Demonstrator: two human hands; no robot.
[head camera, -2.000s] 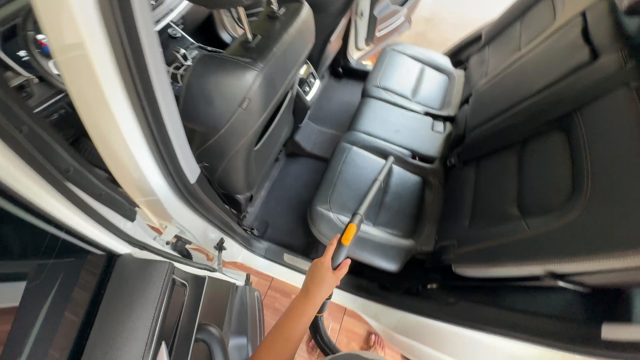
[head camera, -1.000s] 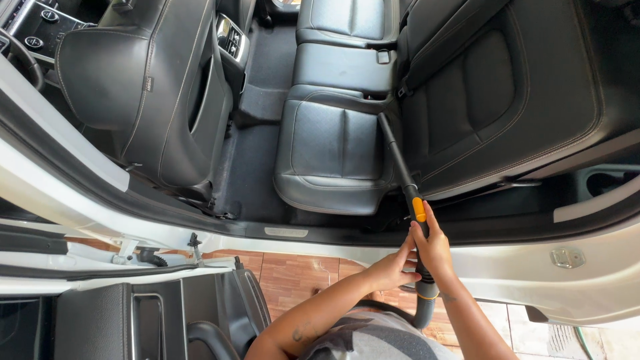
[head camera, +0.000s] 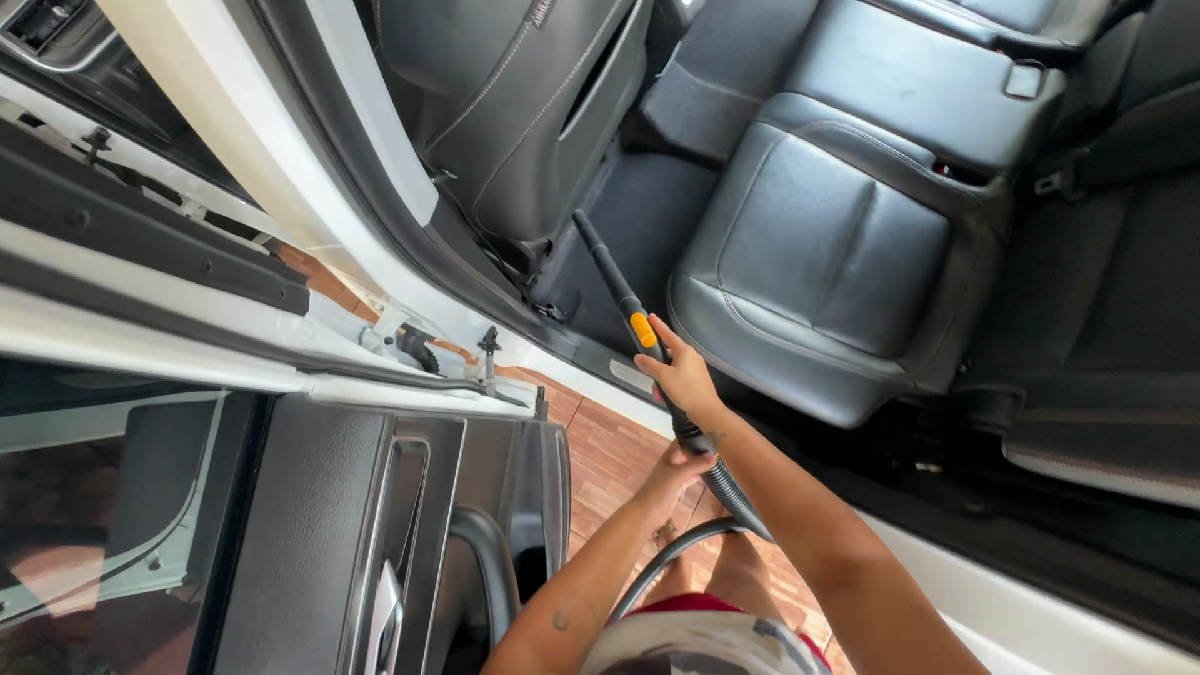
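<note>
A black vacuum cleaner wand (head camera: 609, 267) with a yellow slider points into the rear footwell of a car. Its narrow tip is over the dark floor carpet (head camera: 647, 225), between the front seat's back and the black leather rear seat (head camera: 825, 253). My right hand (head camera: 682, 373) is wrapped around the handle just below the yellow part. Lower down, my left hand (head camera: 677, 473) holds the handle's end, where the ribbed vacuum hose (head camera: 736, 497) joins it. The hose curves down beside my legs.
The open rear door (head camera: 375, 525) stands at lower left, with its pull handle facing me. The white door sill (head camera: 600, 384) crosses below the wand. A front seatback (head camera: 525, 112) borders the footwell. Reddish floor tiles (head camera: 600, 450) show beneath. A seat belt buckle (head camera: 1050, 183) lies at the right.
The wand has moved from the rear seat cushion to the footwell. My left hand, out of sight two seconds ago, was near my right on the handle a second ago and is now lower, by the hose.
</note>
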